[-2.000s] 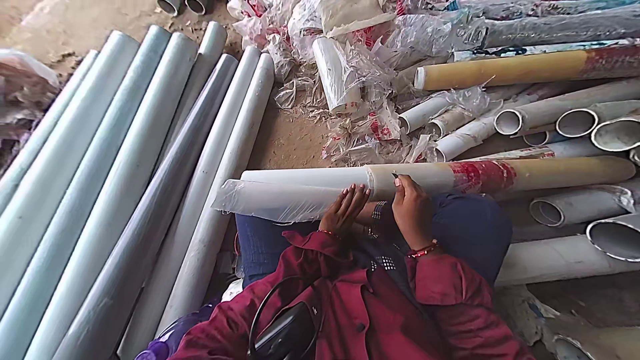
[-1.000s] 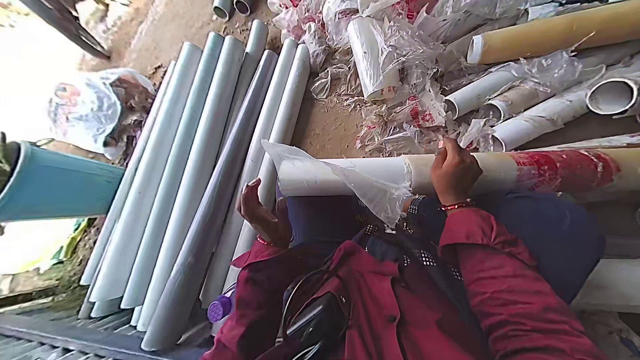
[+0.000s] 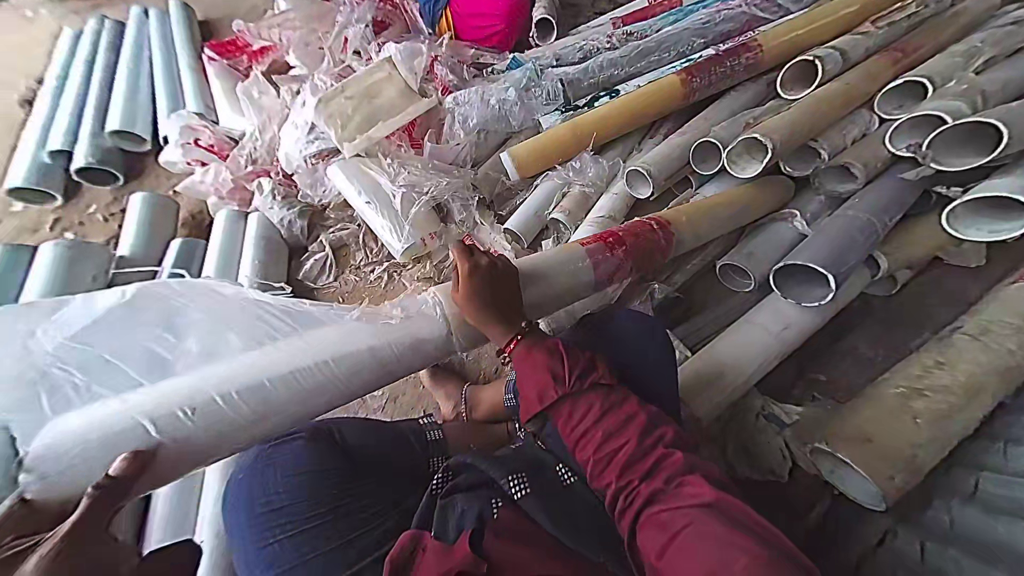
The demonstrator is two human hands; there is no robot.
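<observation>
A long tube [image 3: 264,388] with a white near part and a red-marked tan far part lies slantwise across my lap. Clear plastic film [image 3: 160,328] clings along its white part and billows out over the left side. My left hand [image 3: 96,512] is at the tube's lower left end, thumb against the film-covered side; its other fingers are partly cut off by the frame. Around the middle, at the film's bunched edge, my right hand [image 3: 486,292] is closed on the tube. A small tool or scrap in its fingers cannot be made out.
Grey tubes [image 3: 132,80] lie in rows at the left. Torn plastic wrapping [image 3: 280,104] and a white roll [image 3: 384,208] are heaped ahead. Many hollow tubes [image 3: 804,272] are piled at the right, a wide one [image 3: 920,416] nearest. Part of a person in pink [image 3: 484,24] shows at the top.
The film, close to the tube two seconds ago, now spreads out to the left. My left hand has moved from the tube's middle to its left end. The view has shifted strongly.
</observation>
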